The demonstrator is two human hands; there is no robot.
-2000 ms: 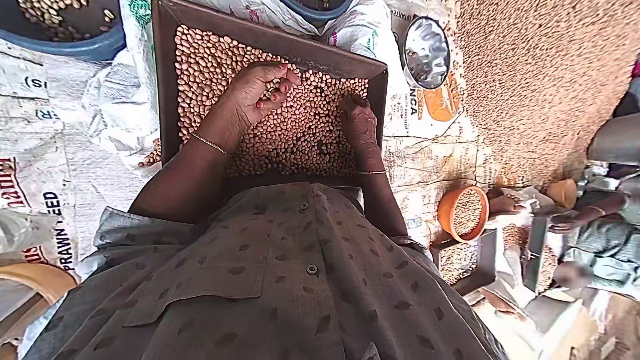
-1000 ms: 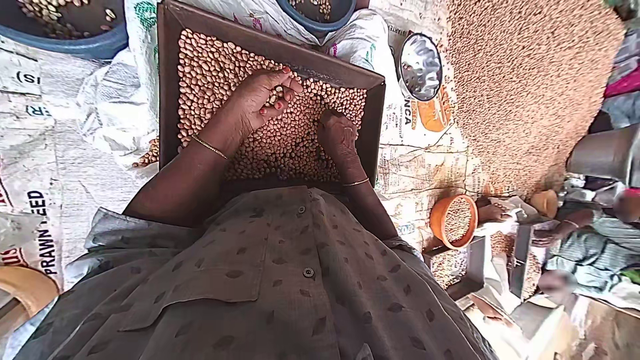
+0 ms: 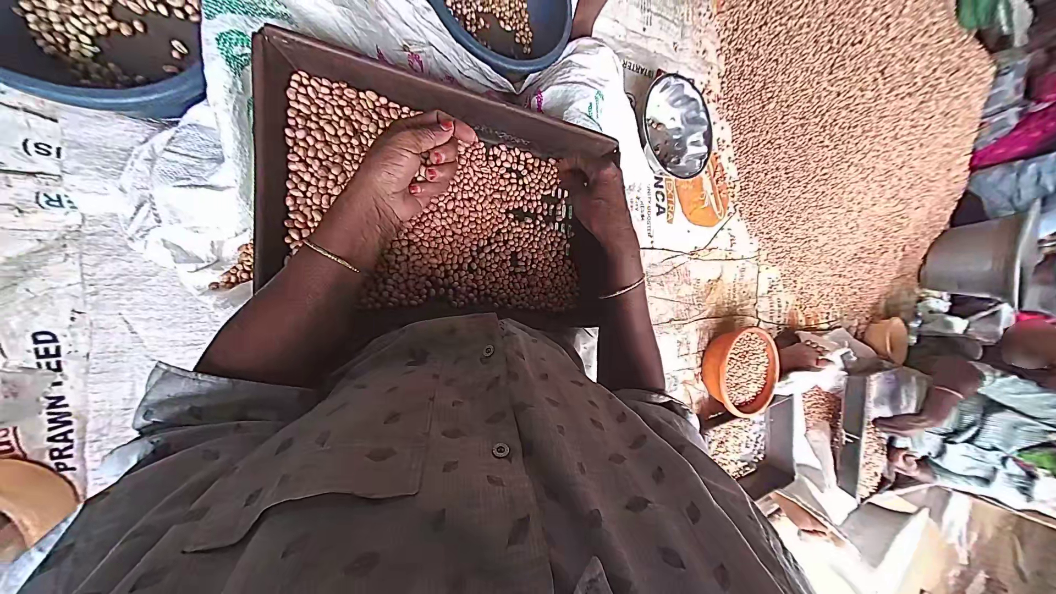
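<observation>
A dark brown rectangular tray (image 3: 268,165), its floor mostly covered with shelled peanut kernels (image 3: 487,223), lies in front of my body. Over its upper middle, my left hand (image 3: 421,165) is curled, with kernels showing between its bent fingers; its fingertips have red nails. My right hand (image 3: 598,194) is at the tray's upper right corner, fingers bent down by the inner wall. Shadow hides its fingertips, so whether it holds anything cannot be told. Dark tray floor shows through gaps among the kernels beside it.
Blue basins (image 3: 165,99) (image 3: 536,62) with nuts stand beyond the tray. A shiny metal bowl (image 3: 678,124) lies on printed sacks. A large spread of kernels (image 3: 850,148) covers the ground at right. Nearby are an orange bowl (image 3: 714,371) and another person's hands at a metal tray (image 3: 854,412).
My right hand has moved from over the kernels to the tray's upper right corner. Dark gaps now show among the kernels near it. My left hand remains curled over the tray.
</observation>
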